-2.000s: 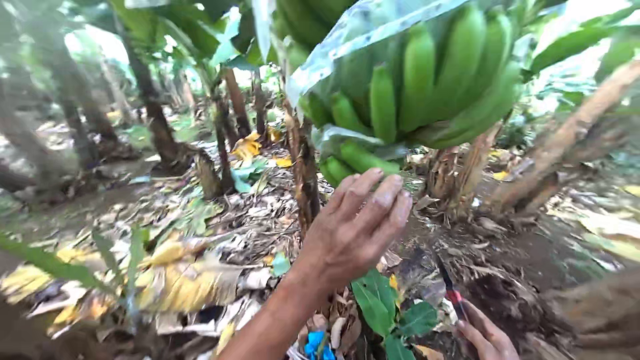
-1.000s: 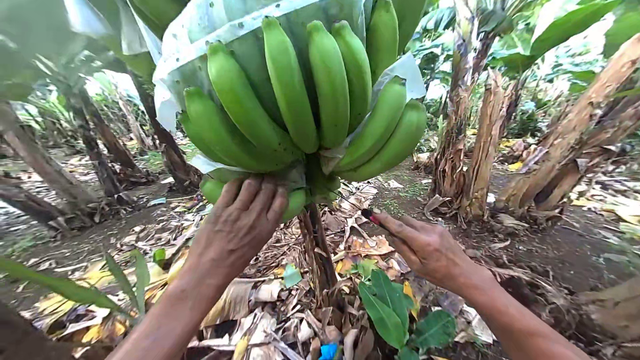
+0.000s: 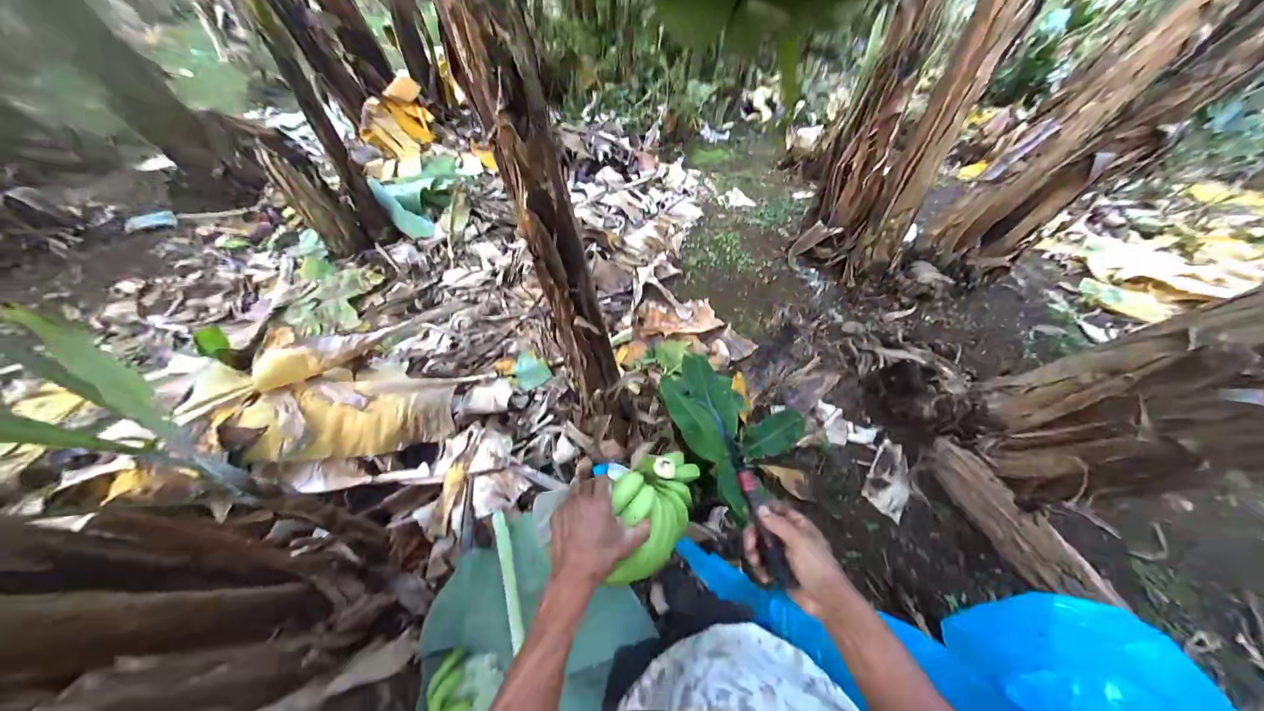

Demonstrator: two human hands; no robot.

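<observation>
A small hand of green bananas (image 3: 654, 518) with a pale cut crown is in my left hand (image 3: 591, 533), held low in front of me. To the right, my right hand (image 3: 798, 553) grips a knife (image 3: 750, 484) by its dark and red handle. The dark blade points up and away, over a small green-leaved plant (image 3: 703, 405), and its outline is hard to make out. Beneath my left arm lies a large green banana leaf (image 3: 474, 612), with more green bananas (image 3: 447, 683) at its lower edge.
Blue plastic (image 3: 1076, 652) spreads at the lower right. A brown banana stem (image 3: 538, 178) rises just ahead, with more stems (image 3: 889, 148) to the right and a thick trunk (image 3: 1136, 405) at the right edge. Dry leaves (image 3: 336, 415) litter the ground. Another trunk (image 3: 148, 612) lies at lower left.
The view has tipped down from the hanging bunch. My left hand, earlier at the underside of that bunch, now holds a small hand of bananas low down. My right hand still has the knife.
</observation>
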